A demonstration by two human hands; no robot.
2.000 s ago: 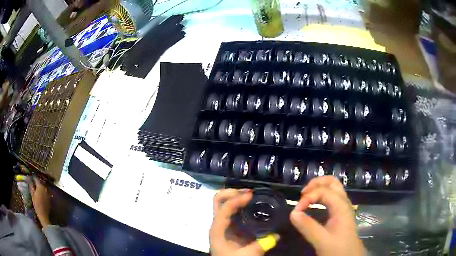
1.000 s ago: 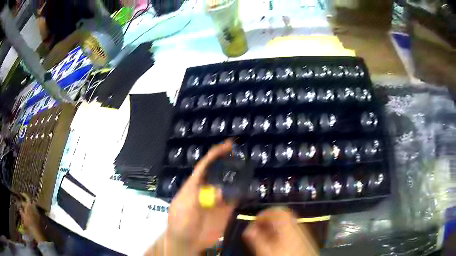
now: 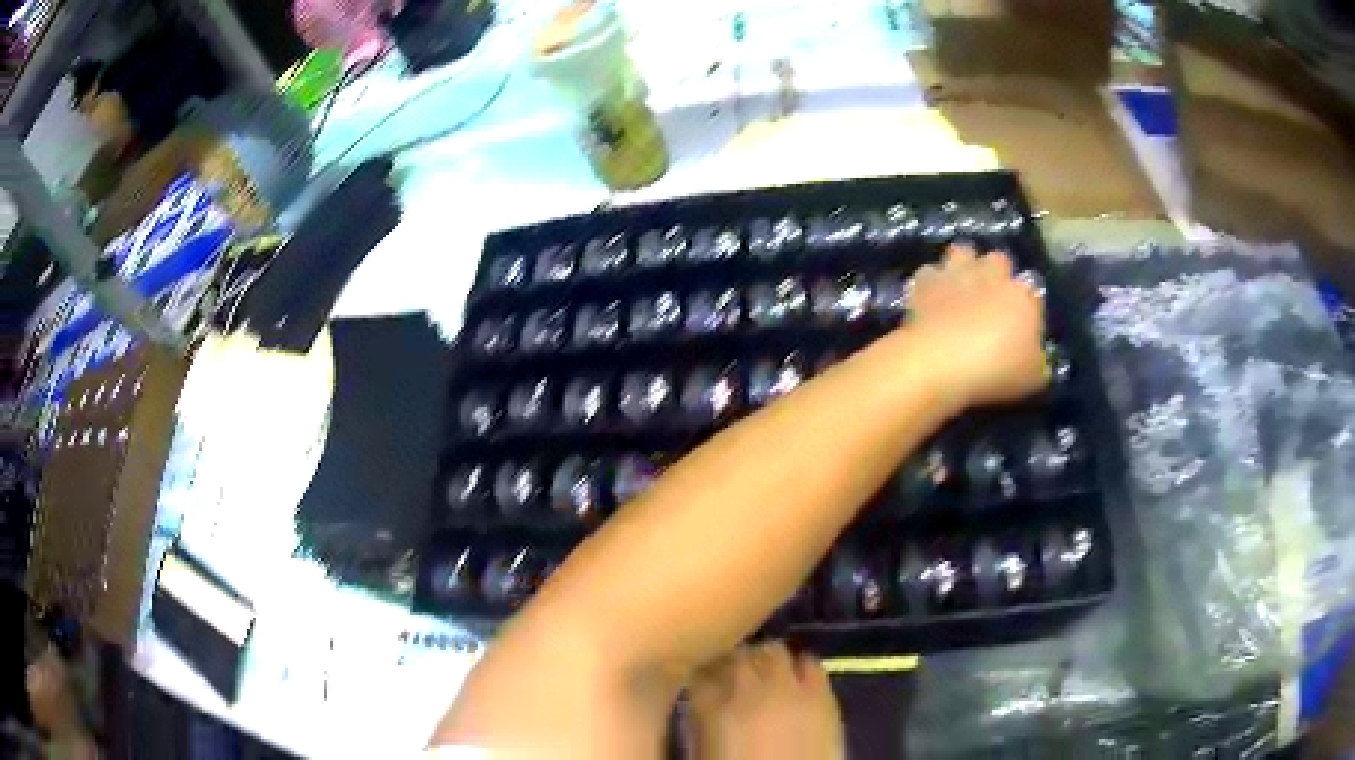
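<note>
The black compartment tray (image 3: 773, 631) holds rows of glossy round black units (image 3: 936, 576) standing on edge. My left arm crosses the tray from the lower left. My left hand (image 3: 981, 327) is over the right part of its upper and middle rows, back of the hand up. Its fingertips and anything in them are hidden. My right hand (image 3: 765, 705) is at the bench's front edge, below the tray, blurred and partly under my left forearm. Beside it a dark strip sheet (image 3: 869, 713) shows a thin pale yellow edge along the tray front.
Stacked black sheets (image 3: 379, 431) lie left of the tray, loose black sheets (image 3: 320, 253) behind them. A drink cup (image 3: 617, 126) stands behind the tray. Clear plastic (image 3: 1204, 446) covers the right side. The neighbour's brown tray (image 3: 104, 475) and a person's hand (image 3: 52, 690) are far left.
My left hand, earlier holding a round unit in front, has moved right and away over the tray; the unit no longer shows. My right hand remains near the tray's front edge. The view has shifted.
</note>
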